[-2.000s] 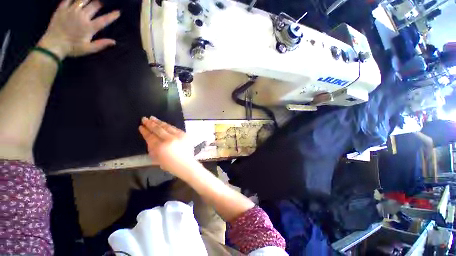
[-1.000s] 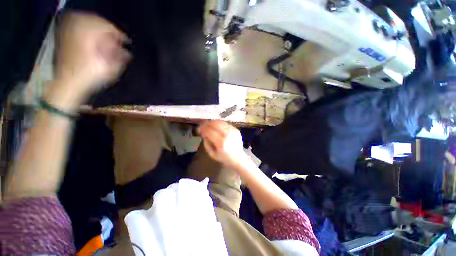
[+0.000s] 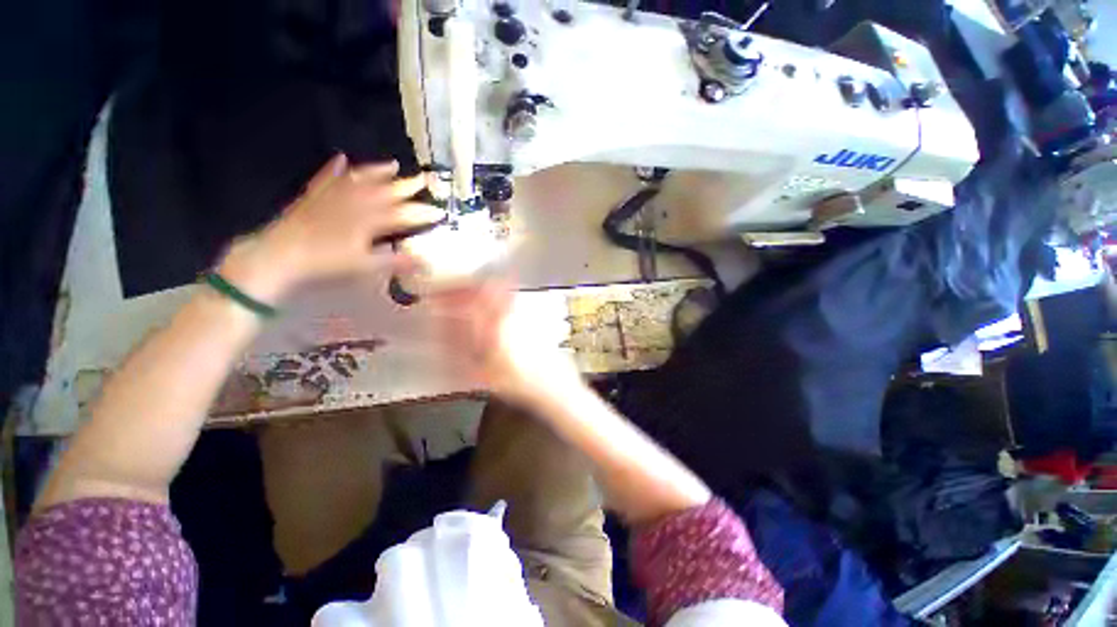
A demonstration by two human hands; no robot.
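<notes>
A dark cut panel (image 3: 208, 184) lies flat on the sewing table, left of the white JUKI machine head (image 3: 686, 104). My left hand (image 3: 337, 227) is over the panel's right part, fingers spread and pointing at the presser foot (image 3: 463, 211). My right hand (image 3: 496, 337) is blurred, just in front of the lit needle area; whether it holds anything cannot be told. Bright light washes out the needle plate. The panel's edge near the needle is partly hidden by my left hand.
The worn table's front edge (image 3: 355, 402) has chipped brown patches. A black strap (image 3: 627, 221) loops on the bed under the arm. Dark cloth (image 3: 759, 355) drapes right of the machine. More dark cloth lies at the far left. White cloth (image 3: 441, 576) is at my lap.
The dark panel has moved away from the front edge, baring the table there. My left hand has opened and moved right towards the needle. My right hand has risen from below the edge.
</notes>
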